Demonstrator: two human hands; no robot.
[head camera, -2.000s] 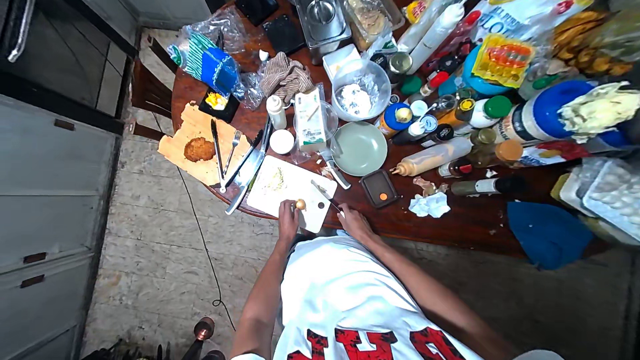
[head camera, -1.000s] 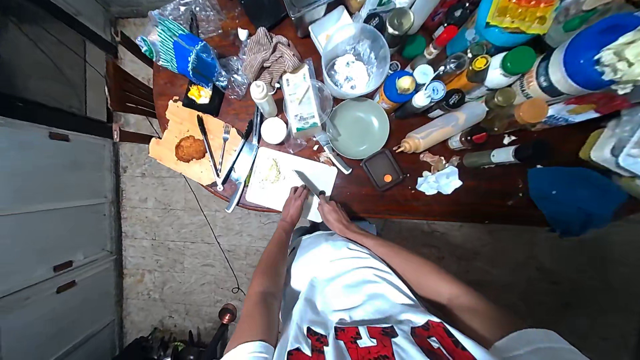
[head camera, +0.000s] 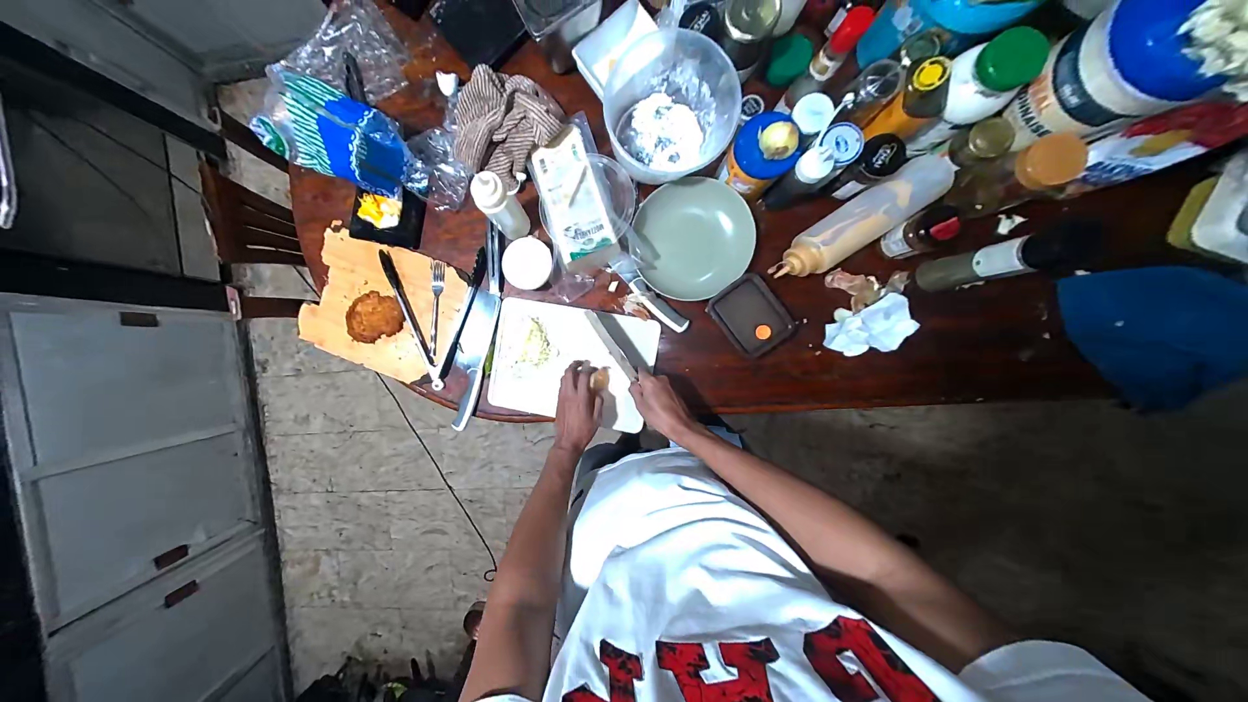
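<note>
A white cutting board lies at the table's near edge, with small pale green chopped bits on its left half. My left hand rests on the board, its fingers on a small light brown, roundish piece of food, perhaps an onion. My right hand grips the handle of a kitchen knife, whose blade points up and left over the board beside that piece. Left of the board lie another large knife, black-handled tongs and a fork.
A browned patty sits on brown paper at left. Beyond the board stand a white lid, a squeeze bottle, a green plate and a clear bowl. A dark small tray and crumpled tissue lie right; bottles crowd behind.
Two seconds ago the knife lay flatter and the roundish piece showed more plainly beside my left hand. My right hand has brought the knife close to my left hand. The view has shifted.
</note>
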